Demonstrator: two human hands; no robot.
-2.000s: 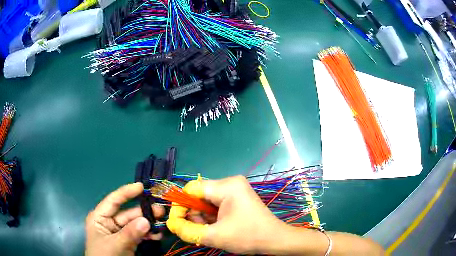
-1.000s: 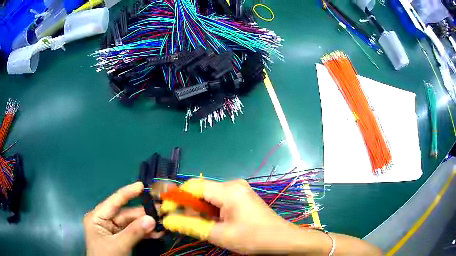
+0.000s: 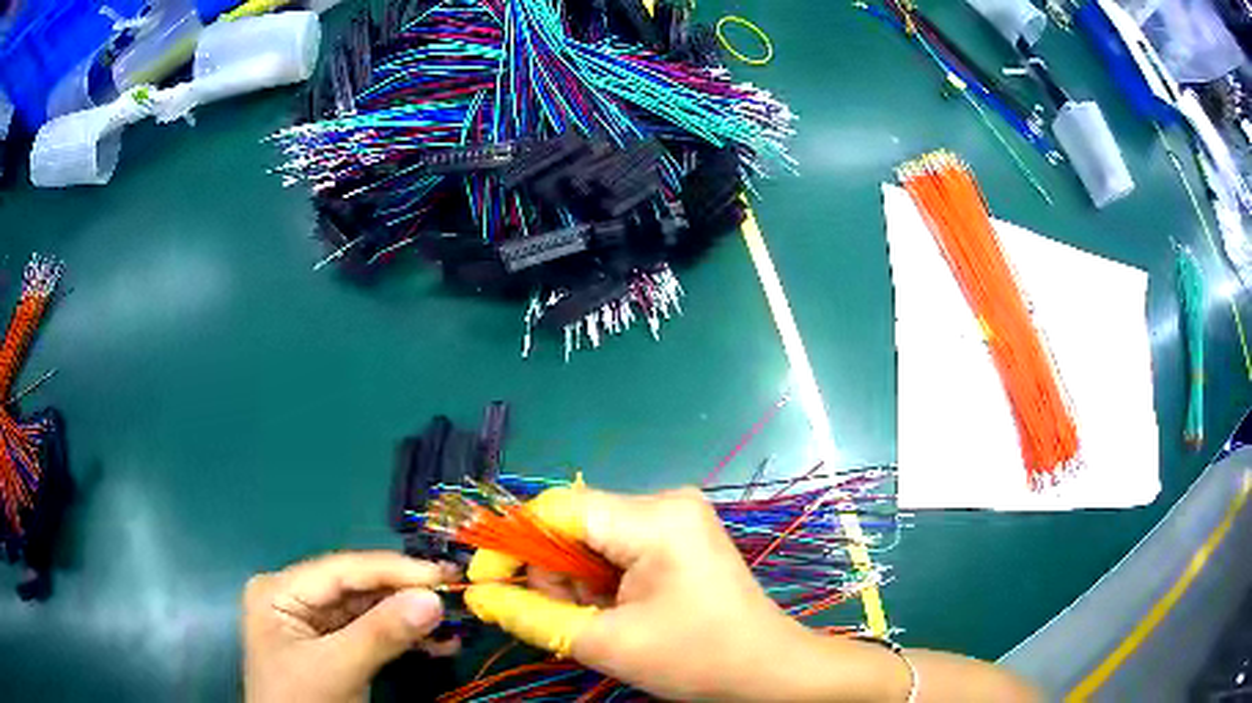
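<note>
My left hand (image 3: 337, 618) is at the lower left, thumb and forefinger nearly together over a black connector housing (image 3: 409, 488); the fingers hide much of it. My right hand (image 3: 673, 570), with yellow finger cots, holds a bunch of orange wires (image 3: 529, 538), metal tips pointing left. One single orange wire (image 3: 474, 588) spans from its fingers to my left fingertips; where its tip sits is hidden. More black housings stand just behind the fingers. Part-wired harness wires (image 3: 796, 515) in blue, purple and red lie behind and right of my right hand.
A large heap of black housings (image 3: 584, 192) with turquoise wires lies at the top. A spare orange bundle (image 3: 1002, 330) lies on a white sheet (image 3: 1112, 371) at right, beside green wires (image 3: 1192, 350). Orange-wired harnesses (image 3: 21, 453) are at far left. Translucent cylinders (image 3: 254, 52) lie upper left.
My left forefinger has straightened across the housing, covering more of it. The right-hand bunch is sharp again after blurring, and a single orange wire now shows between the hands. The view has shifted slightly.
</note>
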